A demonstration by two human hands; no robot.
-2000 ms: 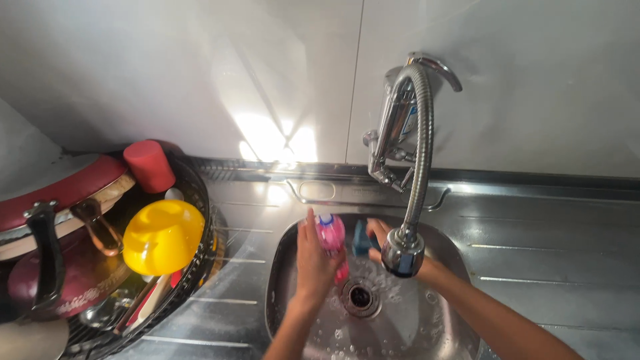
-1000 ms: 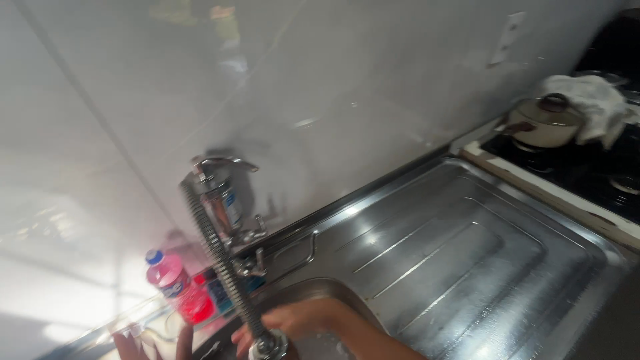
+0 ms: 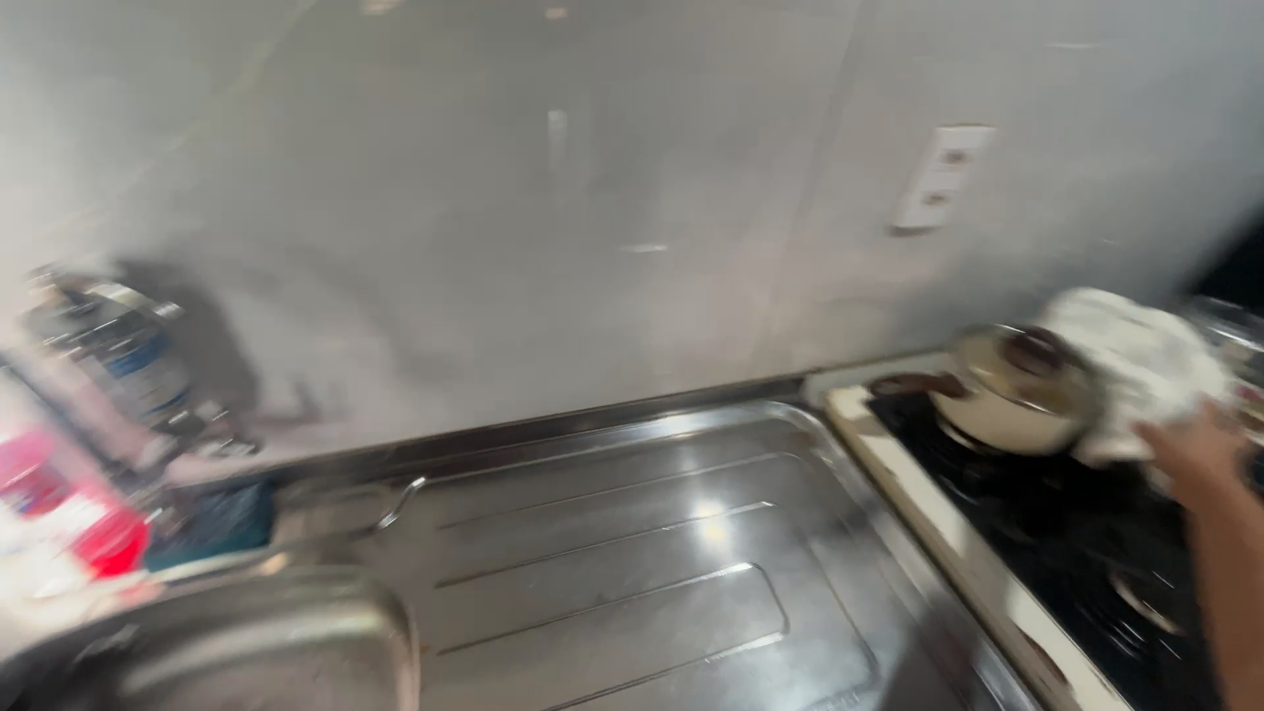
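At the right edge, my right hand (image 3: 1200, 444) reaches over the stove and touches the near side of a crumpled white cloth (image 3: 1136, 355); blur hides whether its fingers grip the fabric. Left of the cloth sits a cream pot with a glass lid (image 3: 1017, 395) and a brown handle. My left hand is out of view. A blurred pink bottle (image 3: 35, 474) and a red object (image 3: 111, 538) stand by the sink at the far left, beside a dark teal sponge or cloth (image 3: 217, 523).
The steel sink basin (image 3: 247, 642) lies at lower left, with the chrome faucet (image 3: 128, 365) behind it. A ribbed steel drainboard (image 3: 632, 553) runs to the black stove (image 3: 1047, 523). A wall outlet (image 3: 943, 178) is above.
The view has swung right from the sink to the stove. My right hand has moved from the faucet head to the white cloth. My left hand has left the view.
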